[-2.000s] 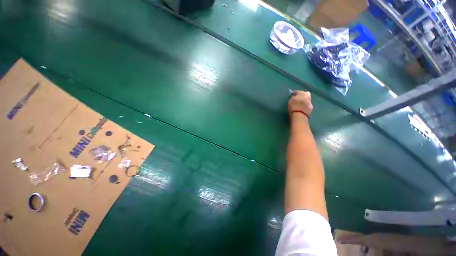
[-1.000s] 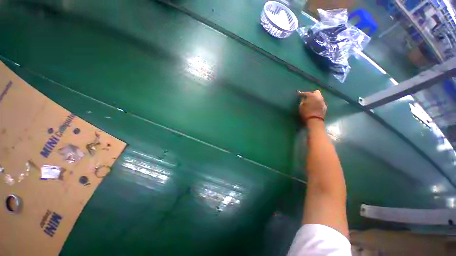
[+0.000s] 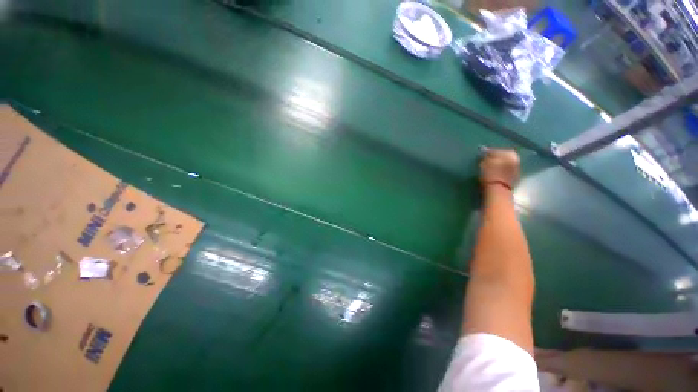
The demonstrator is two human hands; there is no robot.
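Observation:
My right hand [image 3: 501,167] is over the green belt [image 3: 367,191], right of centre, with a red cord at the wrist and a white sleeve. Its fingers are curled, and a tiny dark part [image 3: 483,150] shows at the fingertips. It is too small and blurred to identify. The palm is hidden. My left hand is not in view.
A white slotted fan housing [image 3: 422,31] and bagged dark parts [image 3: 507,61] lie on the far strip. A cardboard sheet [image 3: 57,199] at left holds a ring-shaped roll [image 3: 37,315] and scraps. Metal bars [image 3: 627,126] reach in from the right.
My right hand has moved to the right along the belt. The view has shifted, so the housing and bag sit higher and the cardboard farther left.

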